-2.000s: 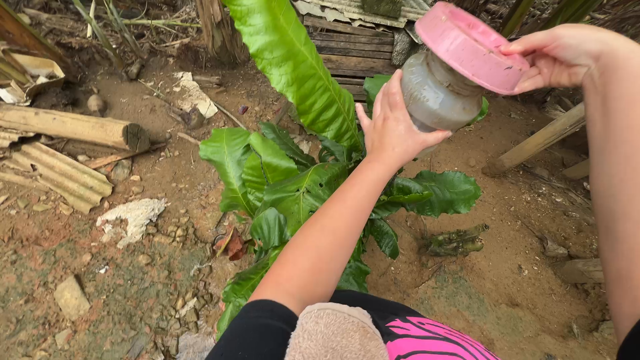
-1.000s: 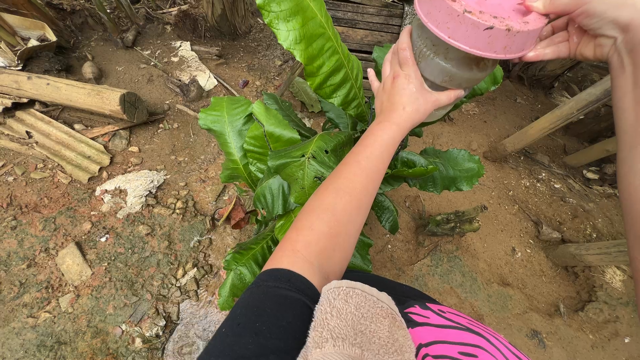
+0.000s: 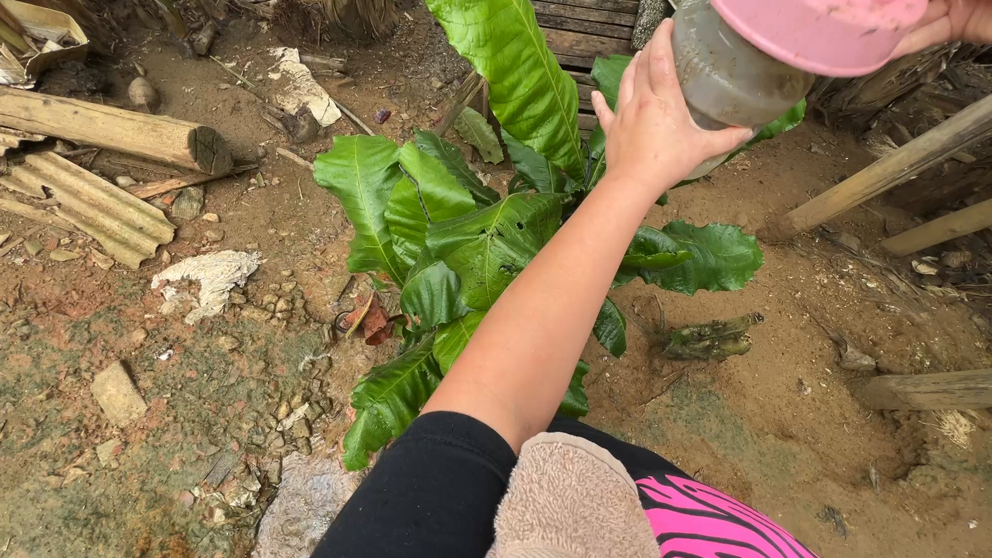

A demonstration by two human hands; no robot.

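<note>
My left hand [image 3: 659, 116] is wrapped around a cloudy, dirty translucent container [image 3: 728, 74] at the upper right. A pink plastic lid or dish [image 3: 821, 31] sits tilted at the container's top. At the upper right edge, my right hand [image 3: 942, 27] grips the rim of this pink piece, its fingers partly cut off by the frame. Below and left of the container spreads a plant with large glossy green leaves [image 3: 496, 240], some with small holes. My left forearm crosses over the leaves.
Wooden slats [image 3: 585, 31] lie behind the plant. Wooden poles [image 3: 891, 167] slant in at the right. A cut log [image 3: 108, 128] and a corrugated sheet piece [image 3: 93, 209] lie at the left. A short stump [image 3: 709, 337] and a flat stone [image 3: 118, 394] are on the soil.
Both hands, with the container and pink piece, have shifted toward the upper right of the view. The pink piece looked more tilted two seconds ago.
</note>
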